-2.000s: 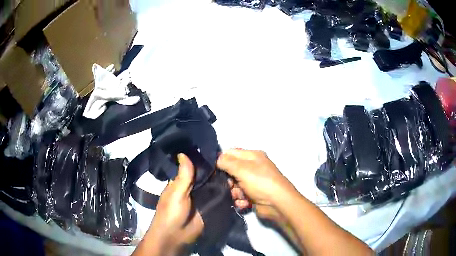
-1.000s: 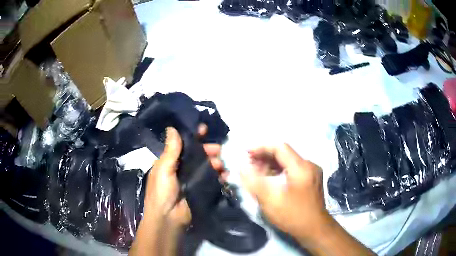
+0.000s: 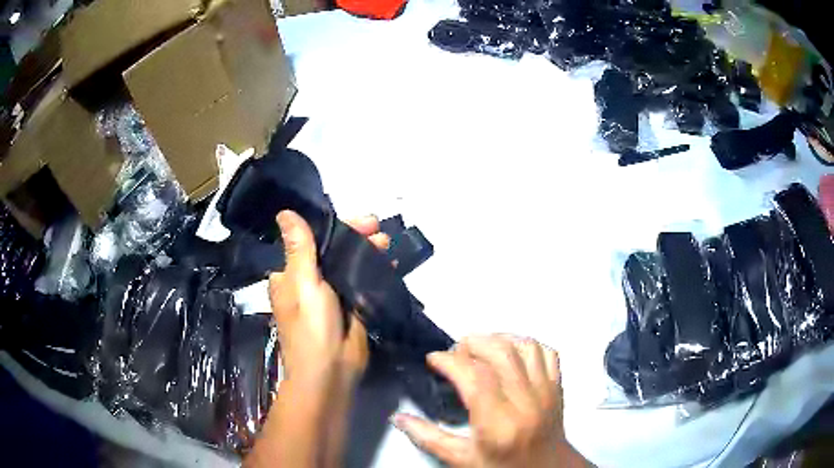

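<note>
A black webbing strap [image 3: 370,279] lies folded in a long bundle between my hands, with a wide loop at its upper left end. My left hand [image 3: 315,302] grips the middle of the bundle, thumb on top and fingertips showing on the far side. My right hand [image 3: 498,398] holds the lower right end, with the fingers over it and the thumb below. A short black strap end with a small dark piece shows just beyond my left fingertips. The strap's underside is hidden.
Bagged strap packs [image 3: 690,306] stand in a row at right, and others [image 3: 165,338] at left. A cardboard box [image 3: 206,101], crinkled plastic and a partly covered white glove [image 3: 216,215] are at left. A heap of bagged black parts [image 3: 631,55] lies at far right.
My right hand, apart from the strap a second ago, has moved down onto its lower end. My left hand keeps its hold. The looped end now covers part of the glove.
</note>
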